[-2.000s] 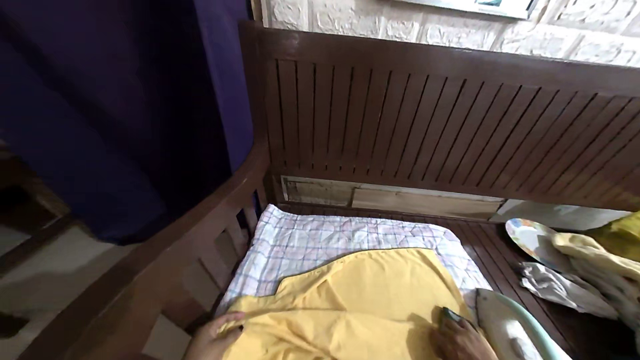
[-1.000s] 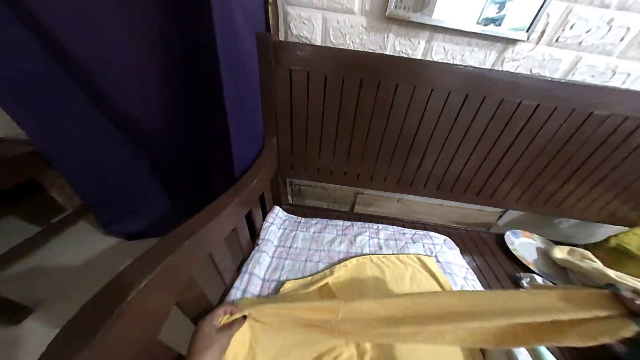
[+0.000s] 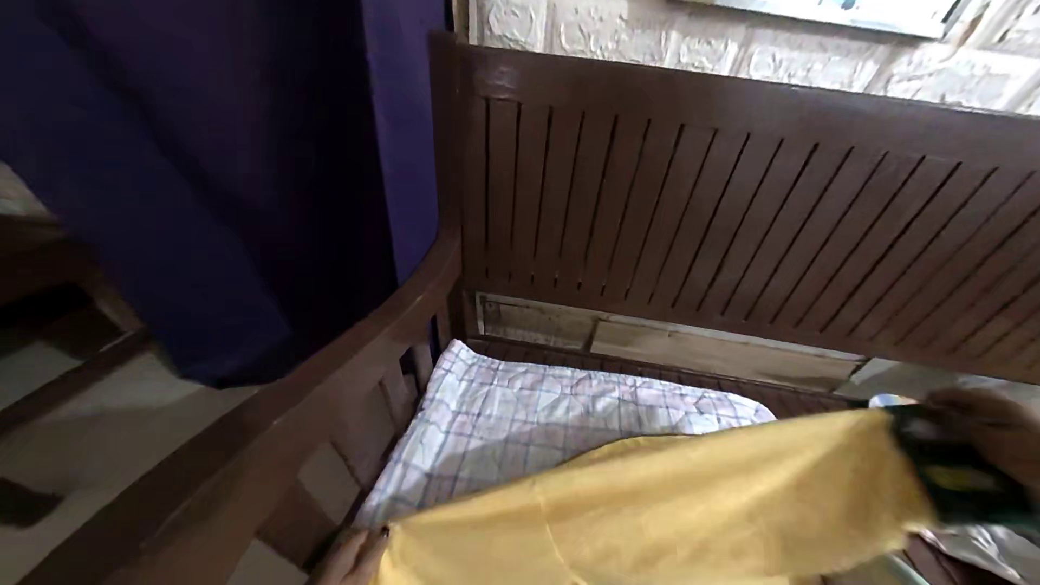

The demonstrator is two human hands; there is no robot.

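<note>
A yellow cloth garment (image 3: pixel 650 504) is stretched between my two hands over a checked white cloth (image 3: pixel 561 398) on the wooden bench seat. My left hand (image 3: pixel 353 556) grips its left end at the bottom edge, beside the bench's armrest. At the right, my right hand (image 3: pixel 987 431) holds the other end, where a dark green band (image 3: pixel 951 475) with a yellow mark shows. The right hand is blurred and raised above the seat. Part of the garment lies below the frame's edge.
The brown slatted backrest (image 3: pixel 731 211) rises behind, and the curved wooden armrest (image 3: pixel 268 431) runs along the left. A dark purple curtain (image 3: pixel 244 187) hangs beyond it. At the lower right, a whitish cloth (image 3: pixel 991 548) is partly hidden.
Two seconds ago the garment lay on the checked cloth under both hands. My right hand has since moved right and up with its end, and the garment is now pulled out between the hands.
</note>
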